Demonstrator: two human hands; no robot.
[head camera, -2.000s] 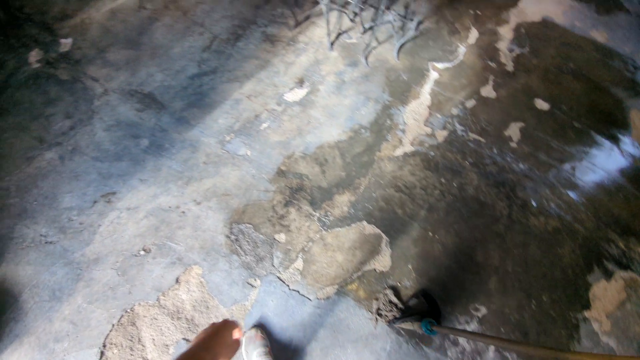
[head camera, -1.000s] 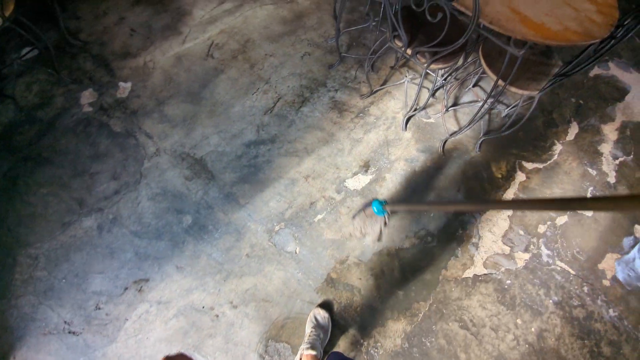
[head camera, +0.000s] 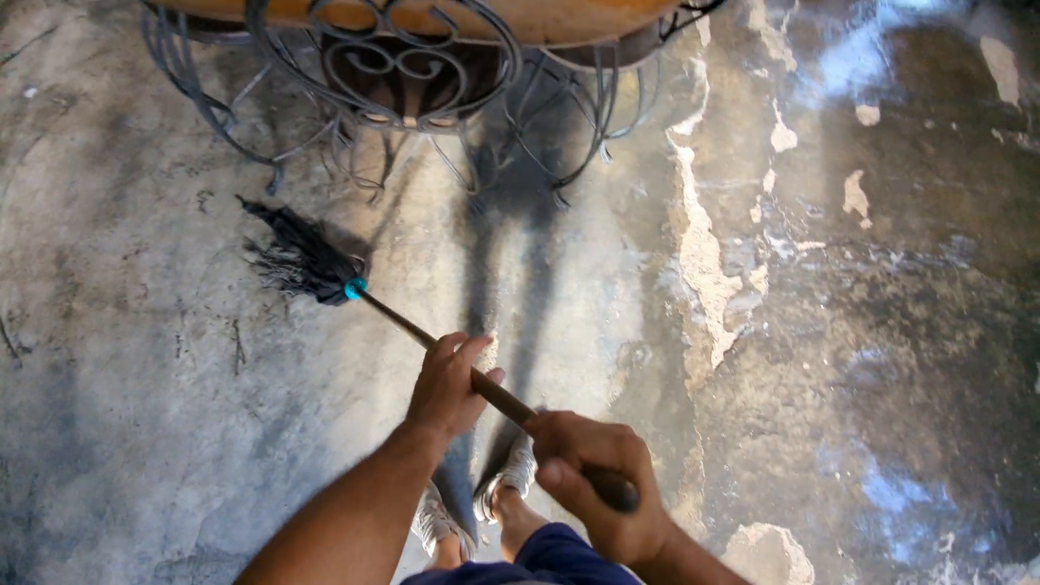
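Note:
A mop's long handle (head camera: 398, 319) runs from the lower middle of the head view up to the left. My right hand (head camera: 597, 479) is closed around the handle near its rounded end. Farther along, my left hand (head camera: 455, 386) is on the same handle, its thumb on one side and its fingers on the other, some of them lifted. A turquoise collar (head camera: 355, 288) joins the handle to the dark, stringy mop head (head camera: 296, 252), which lies on the concrete floor to the left, below the metal chairs.
A round table with an orange-brown top (head camera: 569, 18) stands at the top edge. Scrolled wrought-iron chairs (head camera: 410, 69) surround it, their legs reaching down the floor. The concrete floor (head camera: 812, 390) has pale peeled patches and wet-looking shiny areas. My shoes (head camera: 439, 520) are below my hands.
Both hands now show on the mop handle; one second ago neither was plainly on it in view. The mop now points up-left instead of lying across from the right. The view has shifted toward the table.

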